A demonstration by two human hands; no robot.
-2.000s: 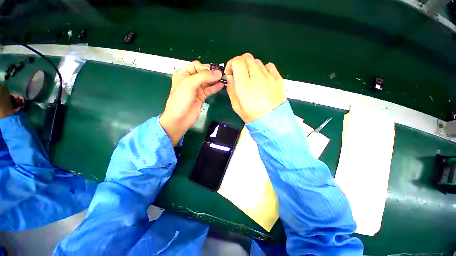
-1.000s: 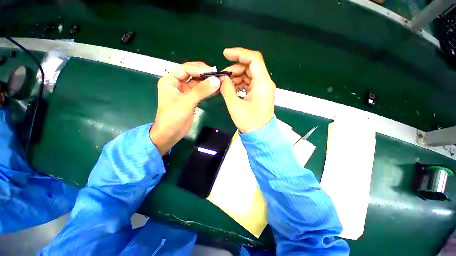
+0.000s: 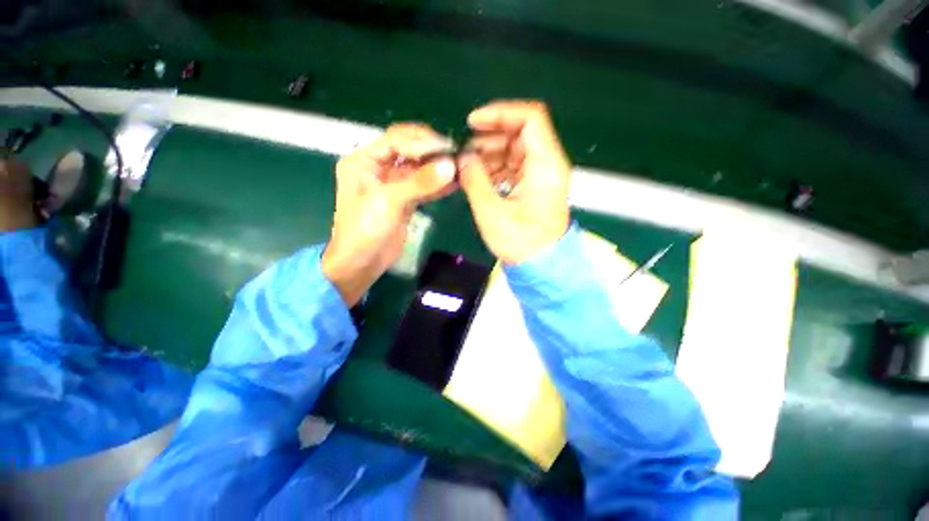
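A small black electronic unit (image 3: 444, 156) shows as a blurred dark strip between my fingertips, above the white rail. My left hand (image 3: 385, 198) pinches its left end between thumb and fingers. My right hand (image 3: 517, 183) has its thumb and index fingertip at the right end of the unit. A small silvery piece (image 3: 504, 188) shows by the curled fingers of my right hand; blur hides what it is. The fingers hide most of the unit.
A smartphone (image 3: 436, 324) lies left of angled paper sheets (image 3: 509, 366), with tweezers (image 3: 648, 263) on them. A long white sheet (image 3: 735, 346) and a wire spool (image 3: 905, 351) are at right. Small units (image 3: 298, 85) sit on the conveyor. Another person's blue sleeve (image 3: 61, 356) is at left.
Since the earliest frame, the unit has turned to a thin edge-on strip and my right hand has opened out from over it. In the last second the whole view has shifted slightly.
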